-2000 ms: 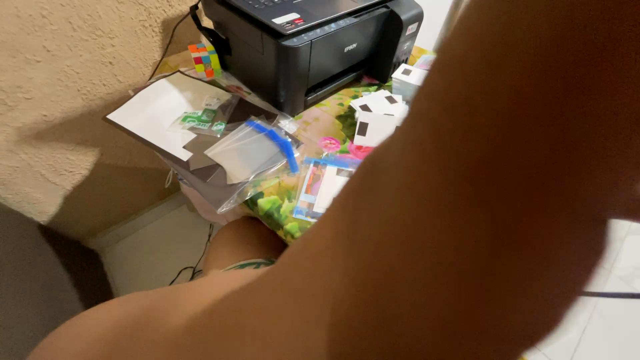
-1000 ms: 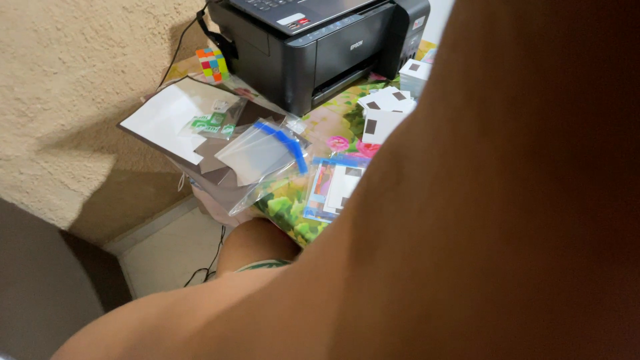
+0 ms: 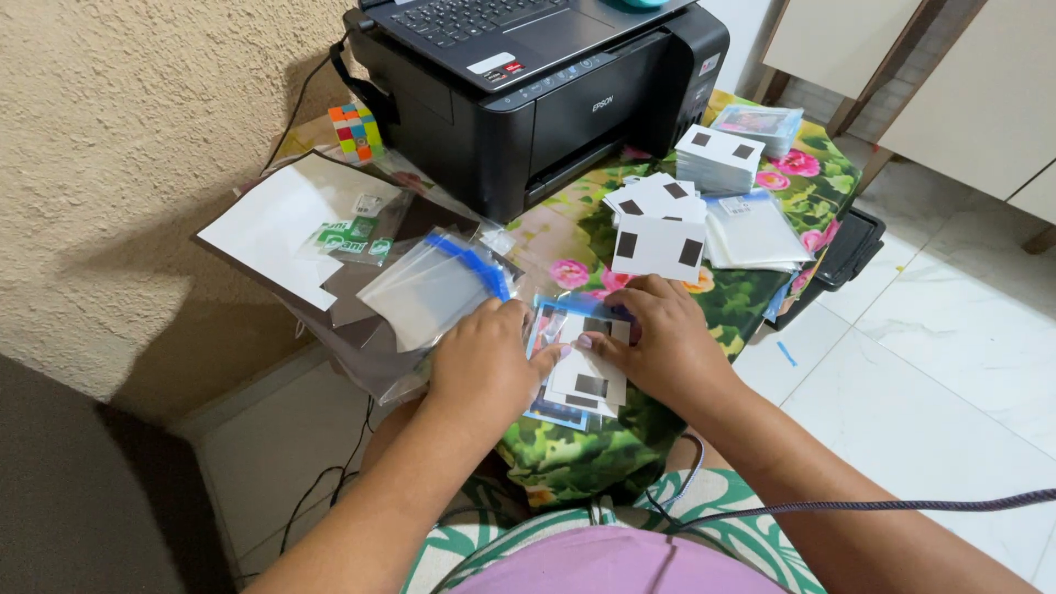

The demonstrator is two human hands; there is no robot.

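My left hand (image 3: 487, 359) rests at the left edge of a small pile of photo prints and white cards (image 3: 587, 363), its thumb over the cards. From the other side my right hand (image 3: 664, 342) touches the same pile, thumb on the top card and fingers at a clear plastic sleeve with a blue strip. The white cards bear dark squares. Left of my left hand lie clear bags with a blue strip (image 3: 437, 289). Beyond my right hand are loose white cards with dark squares (image 3: 658, 246). Whether either hand grips the sleeve cannot be told.
A black Epson printer (image 3: 594, 107) carries a laptop (image 3: 495, 33). Beside it stand a puzzle cube (image 3: 356, 132), a stack of cards (image 3: 719, 157) and more plastic sleeves (image 3: 755, 231). White sheets (image 3: 272, 223) lie left. A cable (image 3: 866, 505) crosses my right forearm.
The arm that blocked much of the earlier views has moved down out of the way. Both hands now show at the card pile.
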